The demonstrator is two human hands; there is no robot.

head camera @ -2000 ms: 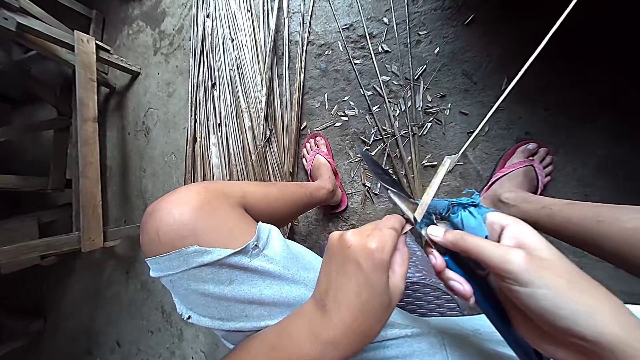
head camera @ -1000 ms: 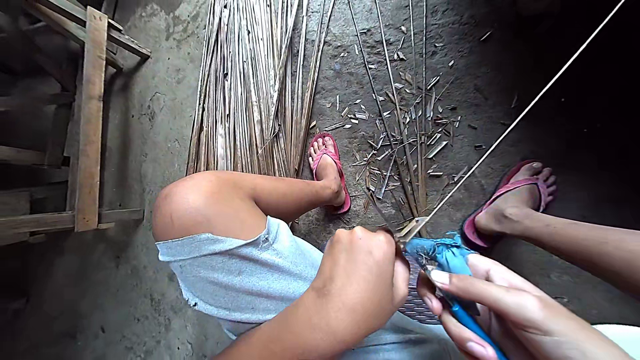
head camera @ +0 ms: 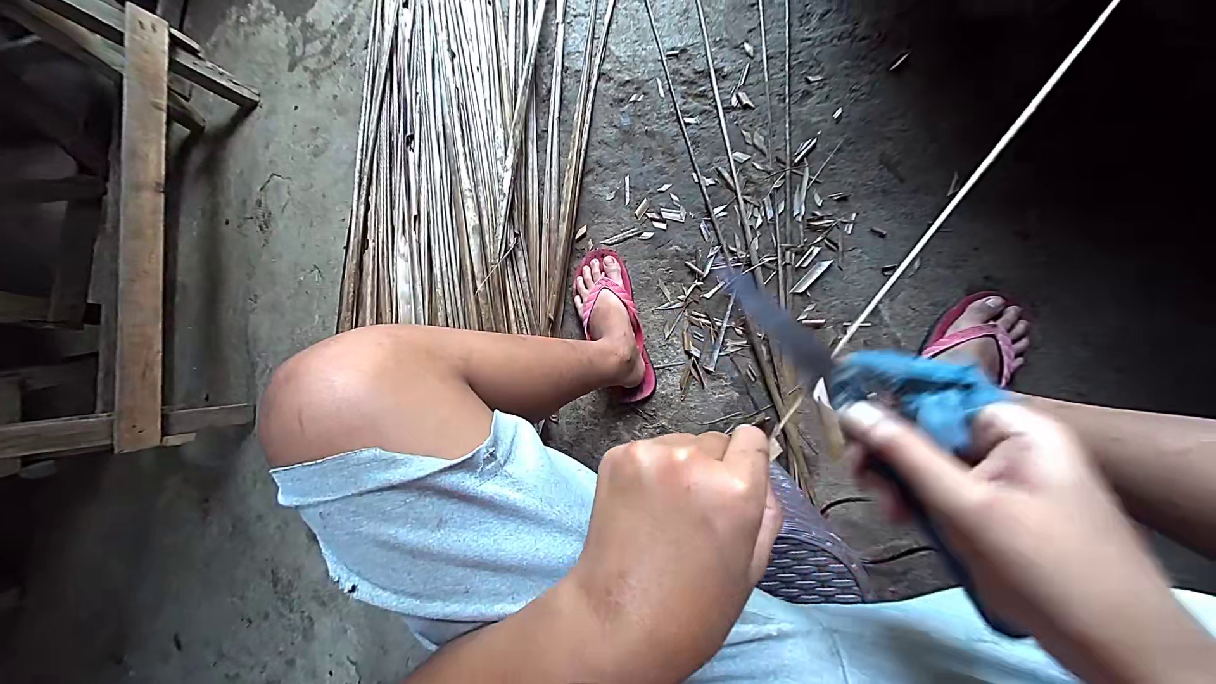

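My right hand [head camera: 997,503] is closed round the handle of a knife, with blue cloth [head camera: 917,385] bunched beside its fingers. The dark knife blade [head camera: 779,323] is blurred and points up and left. A long thin pale stick [head camera: 978,176] slants from the cloth to the upper right. My left hand [head camera: 684,532] is a fist just left of the knife, pinching a short piece of split stick [head camera: 787,418]. A small pale sliver lies between the hands, blurred. Whether the long stick's end is held by the right fingers is hidden.
A bundle of long dry sticks [head camera: 456,171] lies on the concrete floor, left of my sandalled foot [head camera: 613,313]. Several thin sticks [head camera: 722,133] and scattered shavings [head camera: 812,275] lie between my feet. A wooden frame [head camera: 142,228] stands at left. A purple woven-pattern surface [head camera: 812,551] shows beneath my hands.
My hands were close together at the stick's lower end; a gap now shows between them. The knife blade has swung out into view above my left hand.
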